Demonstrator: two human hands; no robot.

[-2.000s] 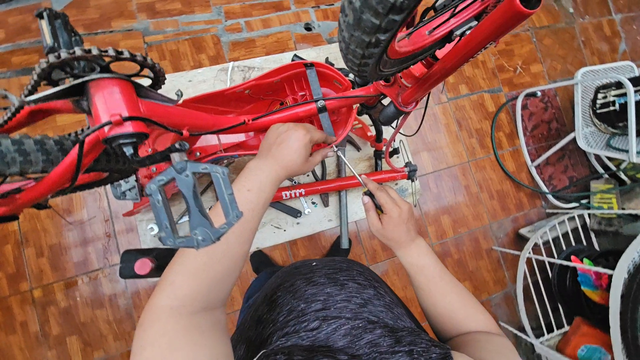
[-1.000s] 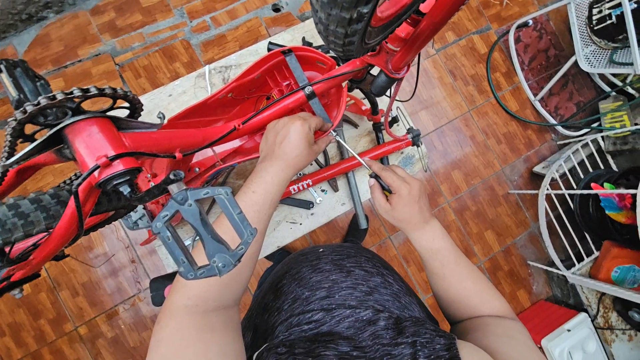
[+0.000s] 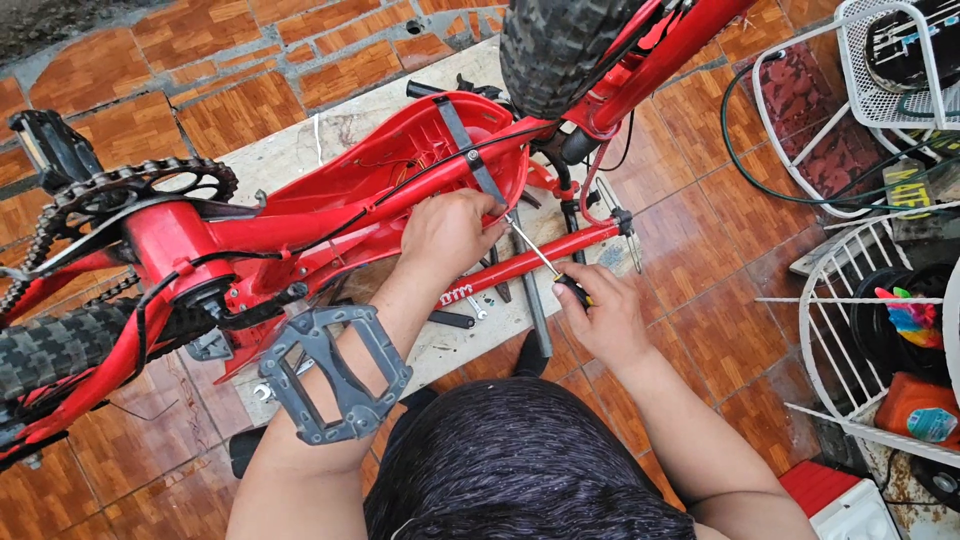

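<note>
A red bicycle frame [image 3: 322,225] lies across the view over a red plastic shell [image 3: 390,150]. A flat dark metal strap [image 3: 459,129] crosses the frame and shell, with a screw at its middle. My right hand [image 3: 607,311] grips the black and yellow handle of a screwdriver [image 3: 536,251]; its tip meets the strap's near end at the shell's rim. Beside that tip, my left hand [image 3: 450,232] has its fingers bent at the strap's end; what they pinch is hidden. A grey pedal [image 3: 335,373] overlaps my left forearm.
Under the bicycle is a pale board [image 3: 450,349] with wrenches [image 3: 477,307] and other tools. A knobby tyre [image 3: 566,56] stands at the top, a chainring [image 3: 142,180] at the left. White wire racks [image 3: 840,330], a green hose [image 3: 739,161] and a red-and-white box [image 3: 855,510] are at the right.
Both hands keep their places at the strap's end, the screwdriver still in my right hand. The view has shifted slightly.
</note>
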